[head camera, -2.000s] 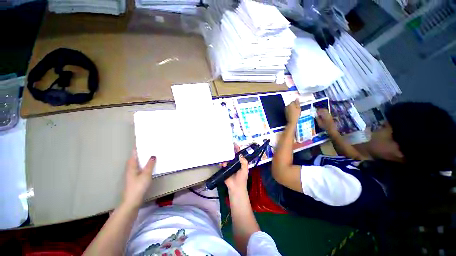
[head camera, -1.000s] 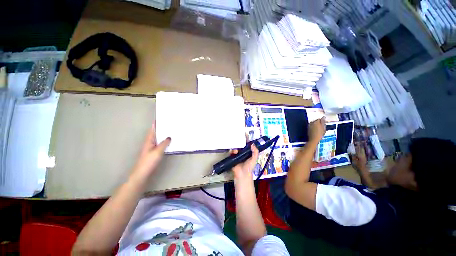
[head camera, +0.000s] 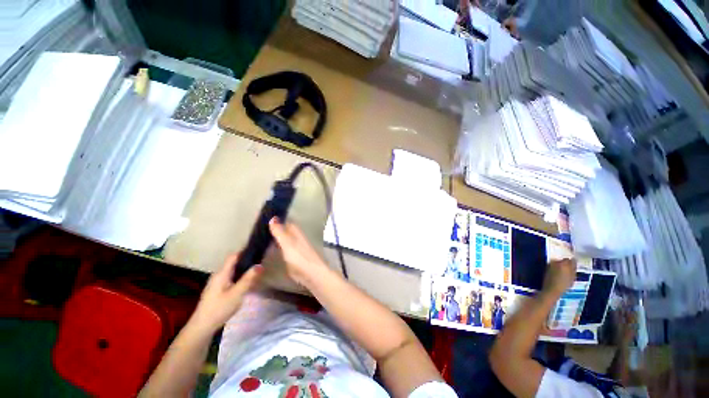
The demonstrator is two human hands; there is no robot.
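A black electric screwdriver [head camera: 268, 221] is tilted in front of me, its cord looping from the far end back over the bench. My left hand [head camera: 225, 291] holds its near end. My right hand [head camera: 291, 249] touches its middle with the fingers. The tool's bit is hidden at my left hand. A white board [head camera: 389, 218] lies flat to the right of the tool, with the cord passing over its left edge. A smaller white sheet [head camera: 416, 169] sticks out beyond the board's far edge.
Brown cardboard [head camera: 365, 116] bears a black head strap [head camera: 272, 124]. A parts box [head camera: 200, 105] and white board stacks [head camera: 62, 124] are at left. Wrapped white stacks [head camera: 529, 155] and printed sheets [head camera: 490, 268] are at right, beside a coworker's arm [head camera: 536, 311]. A red stool [head camera: 105, 342] is lower left.
My left hand has left the board and now holds the screwdriver. My right hand has brought the tool left, away from the board's right side. The view has swung left.
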